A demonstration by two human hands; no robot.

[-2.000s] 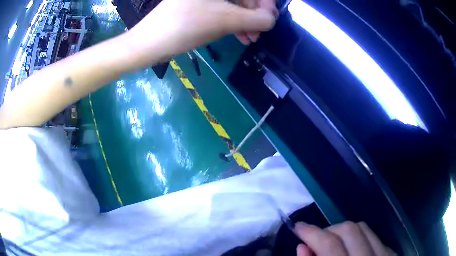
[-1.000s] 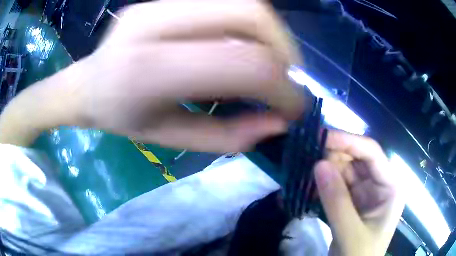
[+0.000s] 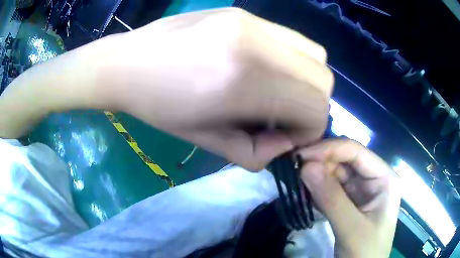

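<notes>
A small bunch of narrow black strips (image 3: 295, 201) hangs between my two hands, with light glints along it. My right hand (image 3: 358, 186), at lower right, pinches the strips near their upper end between thumb and forefinger. My left hand (image 3: 242, 90) reaches across from the left, large and slightly blurred. Its fingers are curled and its fingertips meet the upper end of the strips and my right fingertips. What the left fingers grip is hidden.
A glossy dark panel (image 3: 398, 128) with bright reflections lies at right, with wrinkled clear film (image 3: 376, 40) above it. A thin pale cable (image 3: 188, 155) hangs over the green floor, near yellow and black tape (image 3: 136, 147).
Both hands have come together in front of me. The black strips have come into clear view between them. Since one second ago, my left hand has moved right and down, closer to my right fingertips.
</notes>
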